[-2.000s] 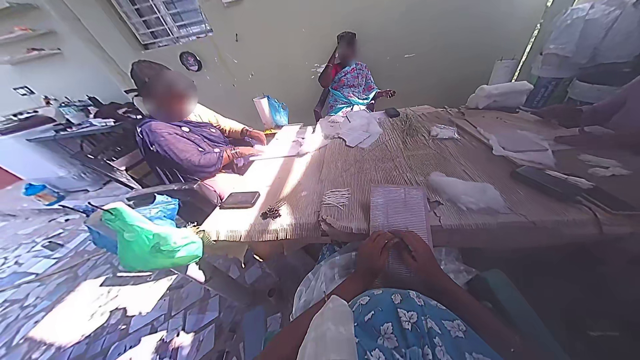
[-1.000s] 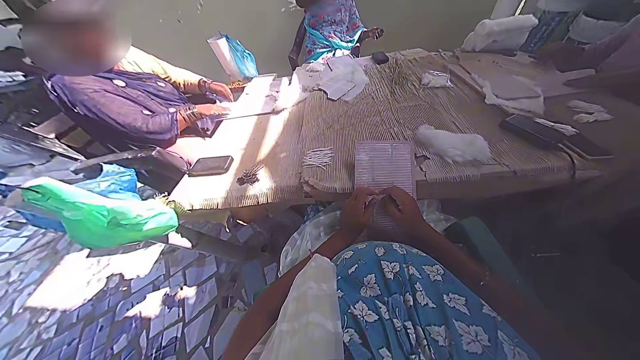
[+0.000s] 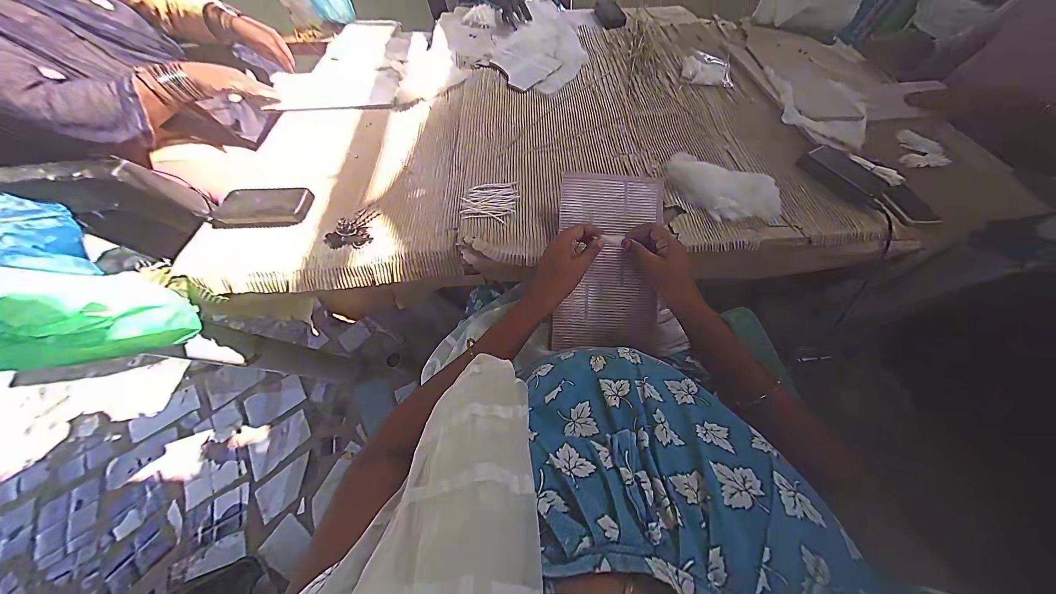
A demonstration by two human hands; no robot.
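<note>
A ridged, translucent plastic board (image 3: 608, 289) leans from my lap onto the near table edge. Over its middle, my left hand (image 3: 569, 260) and my right hand (image 3: 662, 257) face each other, fingertips pinched around a small white wisp (image 3: 610, 240) that looks like cotton. Left of the board lies a small pile of thin white rolled wicks (image 3: 490, 201). To the board's right rests a fluffy clump of white cotton (image 3: 724, 188). The fingers hide part of what they pinch.
The table (image 3: 528, 132) has a ribbed cover. A dark flat case (image 3: 262, 206), a bundle of dark stems (image 3: 353, 229) and, at right, a long dark case (image 3: 841, 173) lie on it. A co-worker's hands (image 3: 206, 82) are at upper left. A green plastic bag (image 3: 91, 318) sits at left.
The view has tilted down and come closer to the table. Both my hands stay together over the ridged board, now farther up it and slightly apart, with a white wisp showing between them.
</note>
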